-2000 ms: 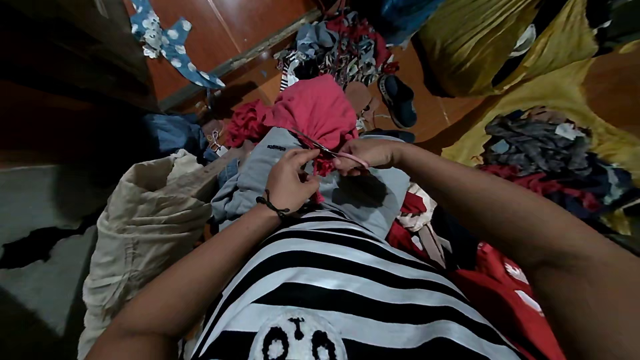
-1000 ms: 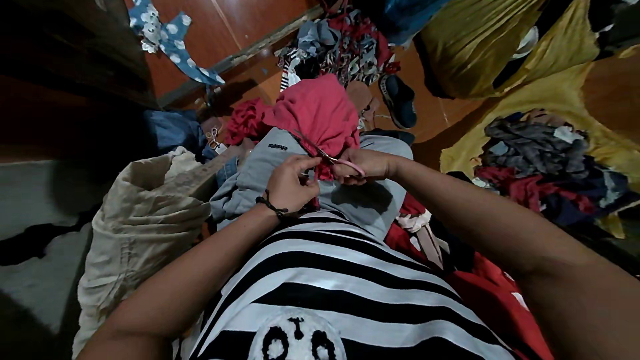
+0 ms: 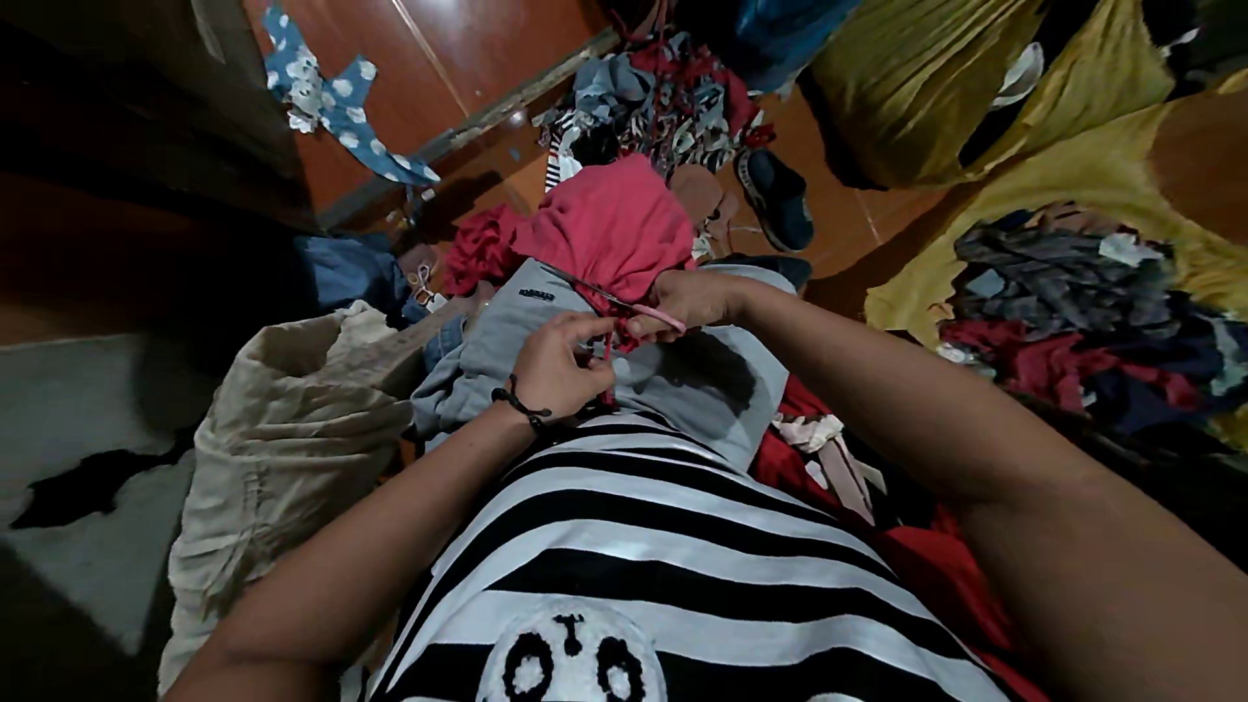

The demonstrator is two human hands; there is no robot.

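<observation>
Over my lap, on grey cloth (image 3: pixel 487 336), lies a pink-red fabric piece (image 3: pixel 614 224). My right hand (image 3: pixel 682 302) is closed around pink-handled scissors (image 3: pixel 658 317), whose blades point up and left across the pink fabric, and part of the red cloth is bunched beneath its fingers. My left hand (image 3: pixel 564 366), with a dark cord bracelet on the wrist, pinches a narrow red strip (image 3: pixel 609 356) just left of the right hand. The exact fingertip contact is partly hidden.
A pile of fabric scraps (image 3: pixel 673 97) lies ahead, near a dark shoe (image 3: pixel 775 200). Cream cloth (image 3: pixel 263 468) drapes at left. More scraps (image 3: pixel 1072 292) rest on yellow cloth (image 3: pixel 902 292) at right. A blue dotted cloth piece (image 3: pixel 356 127) lies upper left.
Both hands stay close together over my lap, with small shifts of the fingers. The pink fabric beyond them has been bunched differently since two seconds ago.
</observation>
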